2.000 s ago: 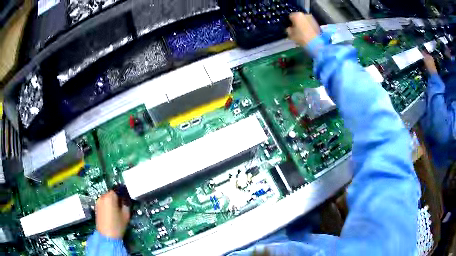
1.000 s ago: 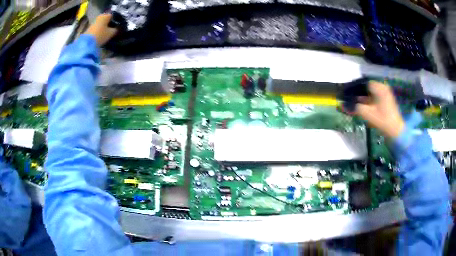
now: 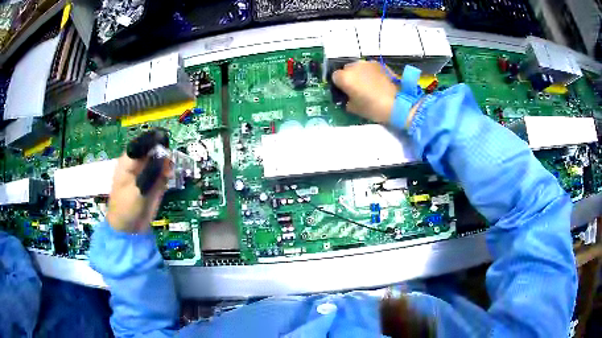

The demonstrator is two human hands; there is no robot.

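Observation:
A large green circuit board point(image 3: 254, 99) lies in front of me, with a long white heatsink point(image 3: 330, 153) across its middle and a ribbed block heatsink point(image 3: 422, 49) at its far side. My left hand point(image 3: 135, 188), with black fingertip coverings, is raised over the board to the left. It pinches small shiny silver pieces whose shape is unclear. My right hand point(image 3: 366, 91) is low over the far half of the middle board, just in front of the block heatsink. Its black-covered fingertips point down, and whatever they may hold is hidden.
Similar boards lie left and right point(image 3: 488, 79). A metal rail point(image 3: 297, 269) runs along the near edge. Black bins of silver point(image 3: 122, 16) and blue parts stand behind. A white sheet point(image 3: 32, 79) and striped stack are at the left. Another person's blue sleeve point(image 3: 20, 284) is at lower left.
My left hand has come from the silver-parts bin down over the left board. My right hand has moved left to the middle board's far half. The view has shifted slightly.

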